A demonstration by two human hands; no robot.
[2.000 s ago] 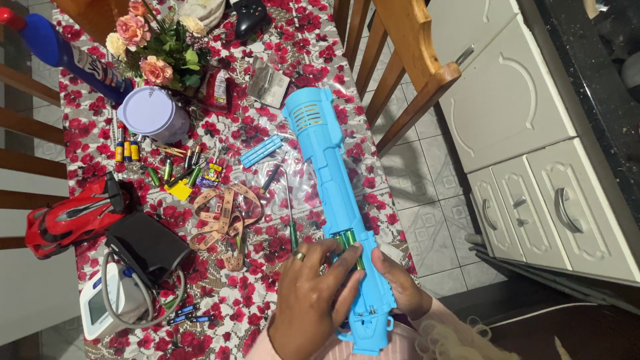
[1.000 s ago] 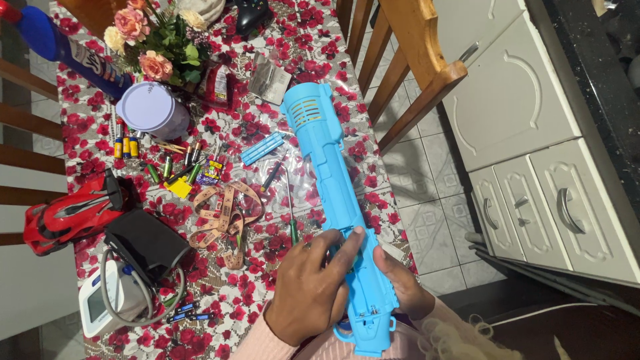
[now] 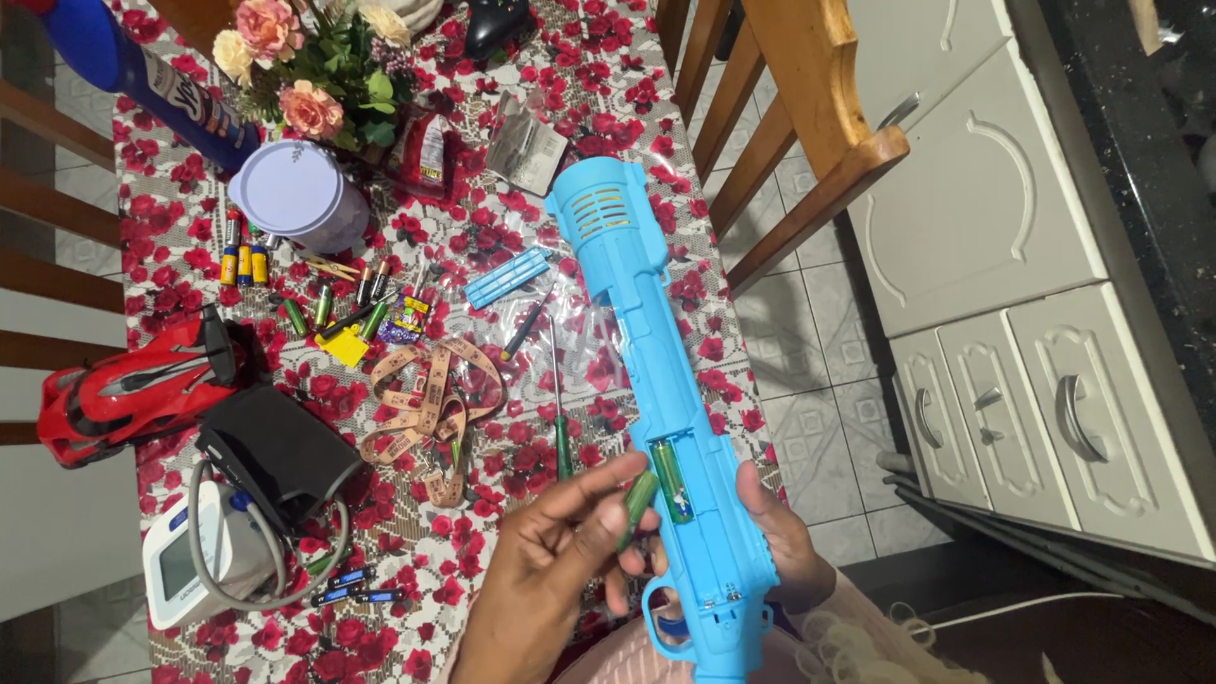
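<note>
A light-blue plastic toy gun [image 3: 670, 380] lies lengthwise before me, its battery compartment facing up. One green battery [image 3: 671, 480] sits in the compartment's upper part; the lower part shows bare plastic and metal contacts. Between thumb and fingers, my left hand [image 3: 570, 541] holds another green battery [image 3: 637, 508], tilted, at the compartment's left edge. My right hand [image 3: 784, 541] supports the toy gun's right side near the grip, its fingers partly hidden beneath. Left of the toy gun lie a blue ribbed plastic cover [image 3: 506, 277] and a green-handled screwdriver [image 3: 562, 437].
Loose batteries [image 3: 244, 266], a measuring tape [image 3: 432, 399], a red toy car [image 3: 142, 385], a blood pressure monitor [image 3: 195, 560], a lidded tub [image 3: 299, 195] and flowers [image 3: 309, 109] occupy the table's left side. A wooden chair [image 3: 817, 171] stands at the right edge.
My left hand has moved left off the compartment and now shows a green battery between its fingers. Two seconds ago green batteries showed in the compartment under that hand.
</note>
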